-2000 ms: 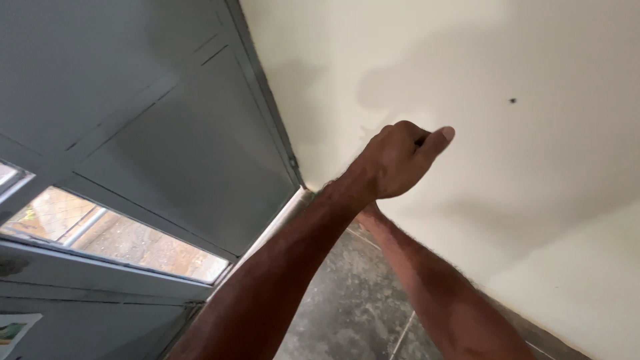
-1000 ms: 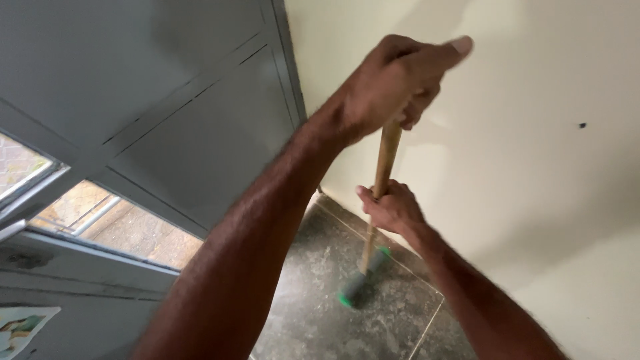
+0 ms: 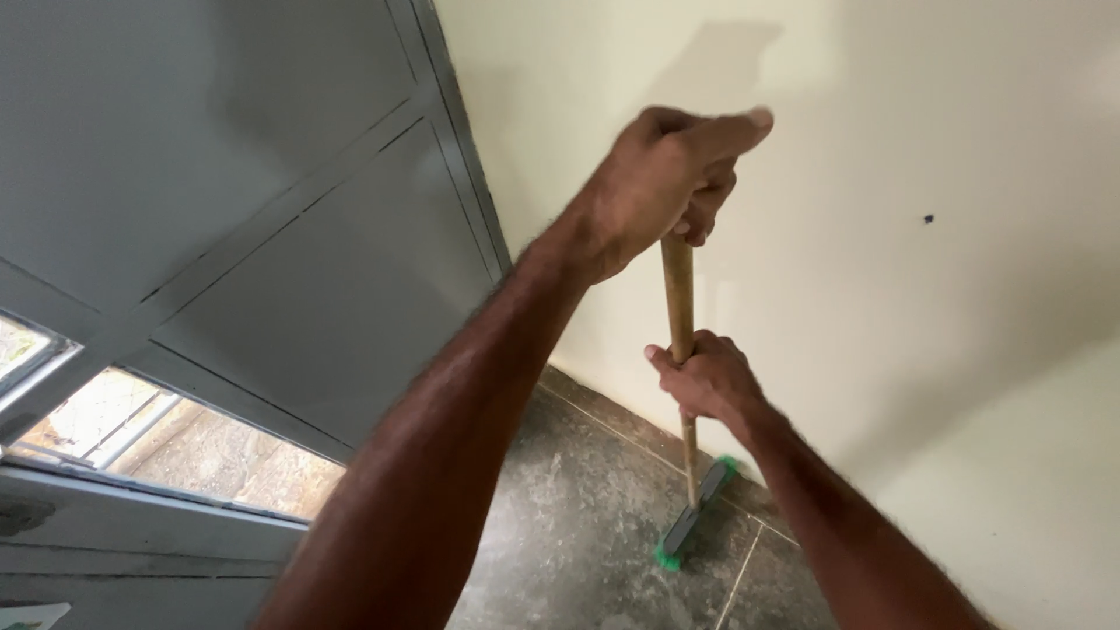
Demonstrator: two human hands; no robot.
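A push broom with a wooden handle stands nearly upright before me. My left hand is closed around the top of the handle, its thumb pointing to the right. Lower down, my right hand grips the same handle. The broom's dark head, with green bristles at both ends, rests on the grey tiled floor beside the skirting at the wall's foot.
A cream wall with a small dark hole or spot rises on the right. On the left is a grey panelled door with glazed openings, through which bright ground shows. A printed paper lies at the bottom left corner.
Two seconds ago the broom was hidden and my hands were close together; now they are apart along its handle. Since one second ago the broom head has moved right, closer to the wall.
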